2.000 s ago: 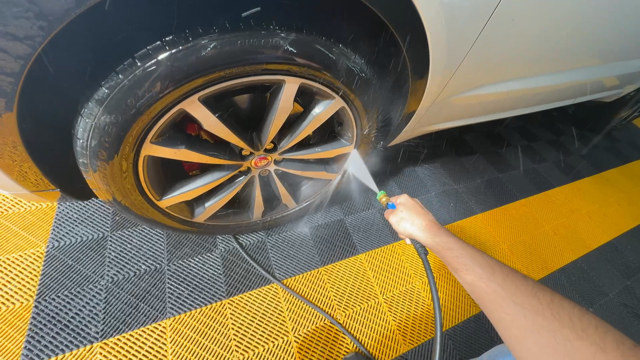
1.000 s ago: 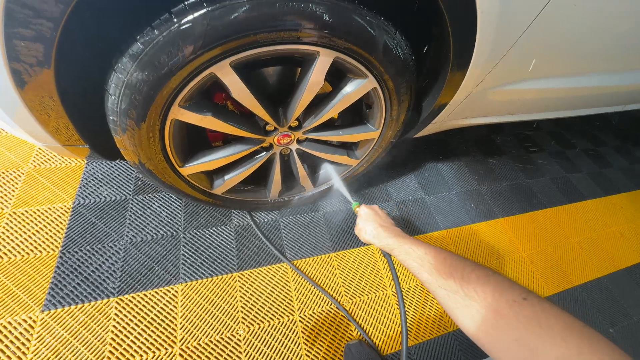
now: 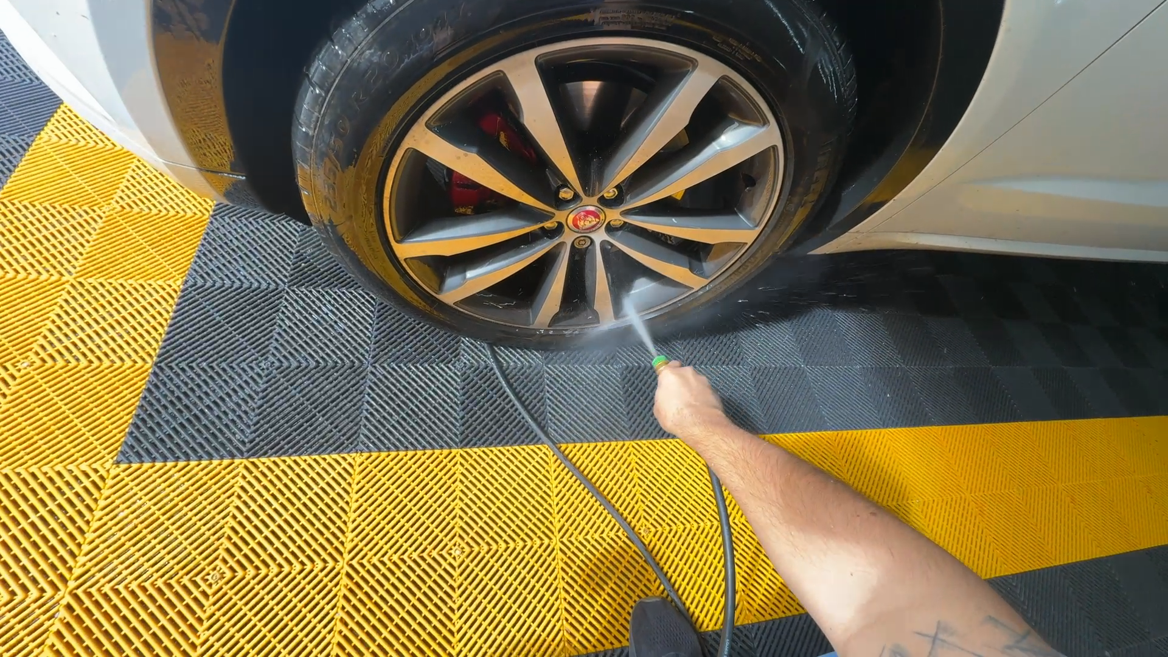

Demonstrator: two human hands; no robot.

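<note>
My right hand [image 3: 688,398] is closed around a spray nozzle [image 3: 661,362] with a green tip, whose body my fingers mostly hide. A white jet of water [image 3: 641,325] leaves the tip and strikes the lower rim of the car's alloy wheel [image 3: 585,219], raising mist by the tire [image 3: 347,192]. The wheel has two-tone spokes and a red centre cap; behind the spokes a red brake caliper [image 3: 468,190] shows. A black hose [image 3: 727,547] hangs below my hand. My left hand is out of view.
Yellow floor tiles [image 3: 283,538] and dark grey ones [image 3: 415,401], both ribbed, lie under the car. The hose [image 3: 584,479] also runs across the floor to the tire's base. A dark shoe [image 3: 662,630] is at the bottom edge. The white body panel [image 3: 1031,173] rises at the right.
The jet has moved along the wheel's lower rim, from its right side two seconds ago to the bottom. My right hand has kept its grip on the nozzle. The view has shifted.
</note>
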